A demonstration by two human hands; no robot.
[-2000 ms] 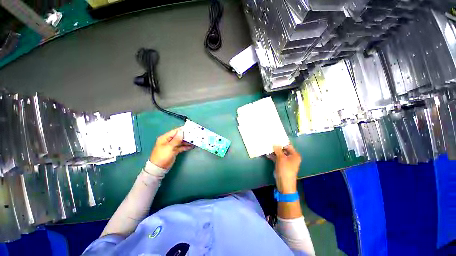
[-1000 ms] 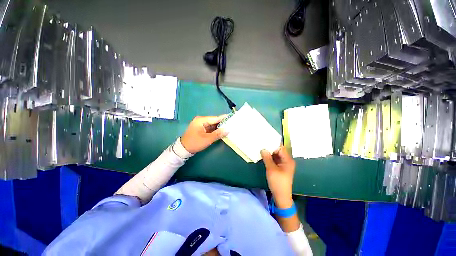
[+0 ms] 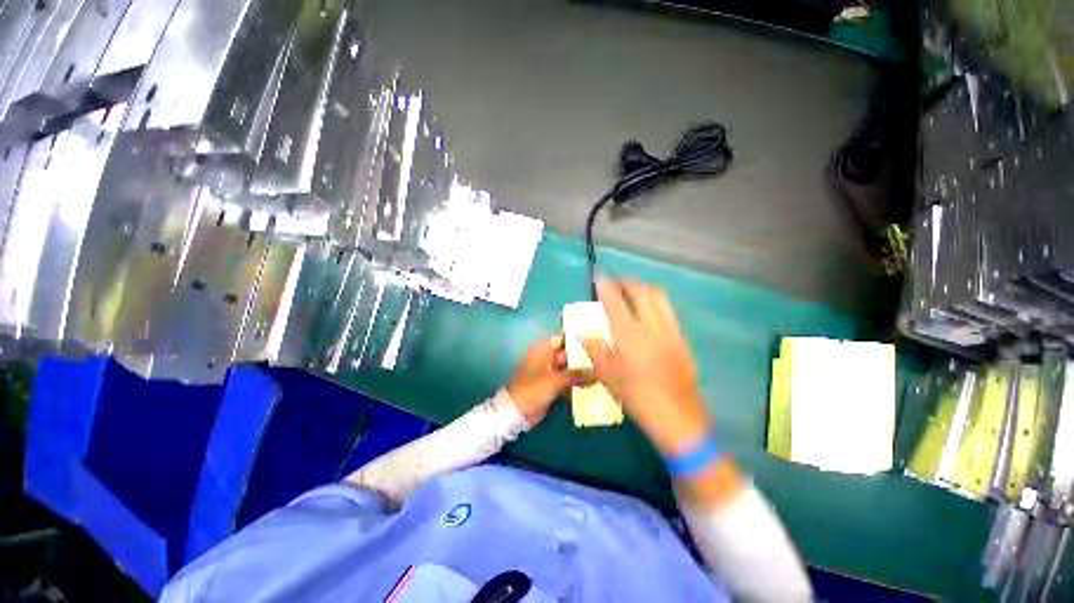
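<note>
A power adapter assembly stands out from between my hands over the green bench edge, its white and pale yellow sheet wrapped around it. My left hand grips it from the left side. My right hand lies over it, slightly blurred, fingers on the sheet, and hides its middle. The black output cord runs from its far end to a coil on the dark grey belt. A pile of insulating sheets lies on the green surface to the right.
Tall stacks of silver metal shields stand at left, with white-faced pieces at their inner edge. More silver shields and yellow pieces stand at right. Another black cord lies on the belt. Blue bins are below left.
The flat sheet over the assembly is now folded around it. My right hand has moved from the sheet's corner onto the assembly. The view has shifted, and the assembly now points toward me.
</note>
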